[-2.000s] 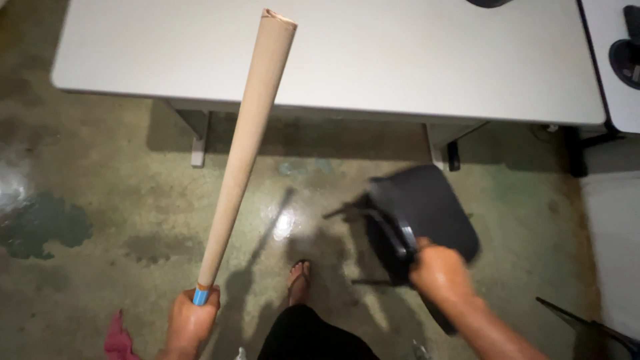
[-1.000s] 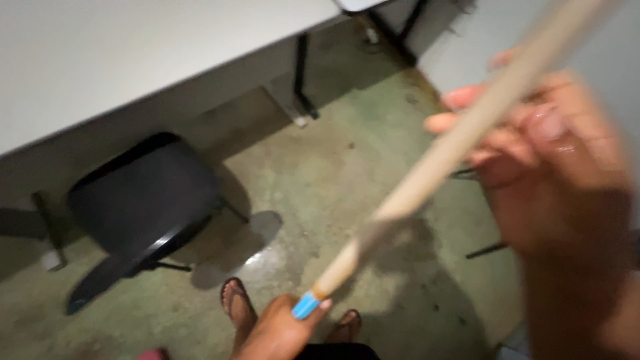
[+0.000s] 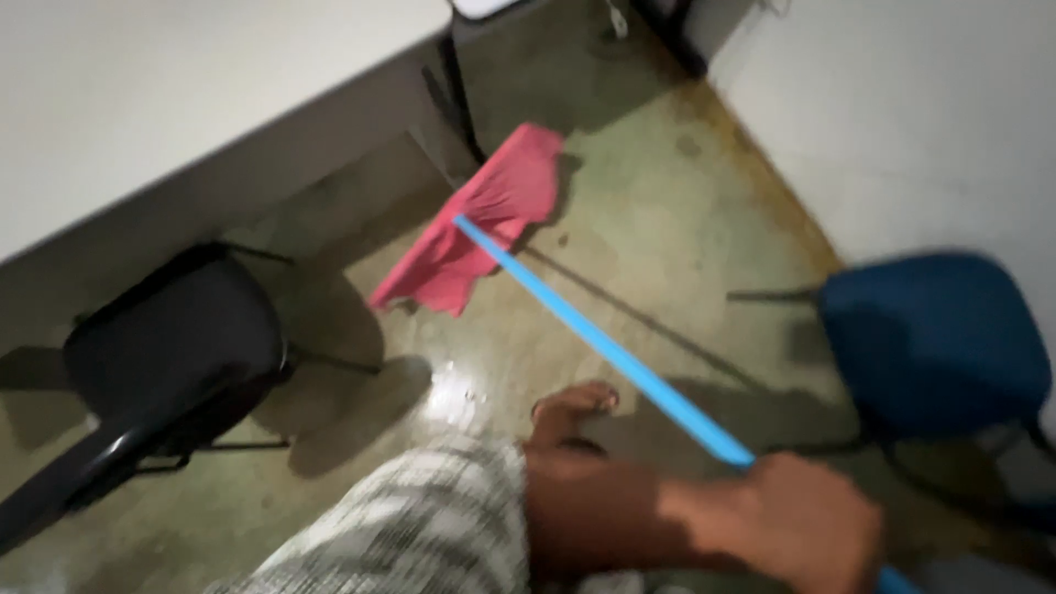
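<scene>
My left hand [image 3: 804,524] is closed around a blue pole [image 3: 610,346], its forearm reaching in from the lower left below a patterned sleeve [image 3: 412,520]. The pole slants up and left to a pink cloth [image 3: 503,198], which is draped over the far end on the floor. Whatever lies under the cloth is hidden. A short piece of pole shows below the hand, at the bottom edge. My right hand is out of view. One bare-looking foot [image 3: 577,404] shows beyond the forearm.
A black chair [image 3: 181,338] stands at left, by a white table [image 3: 206,91]. A blue chair [image 3: 932,338] is at right near a pale wall [image 3: 916,124]. Dark table legs [image 3: 458,99] stand beyond the cloth. The concrete floor [image 3: 685,214] has a shiny patch near the foot.
The pole has been turned over: its wooden part pointed upward before, and now the blue part slopes down to the pink cloth. My right hand, earlier on the black chair, then open by the pole, has left view.
</scene>
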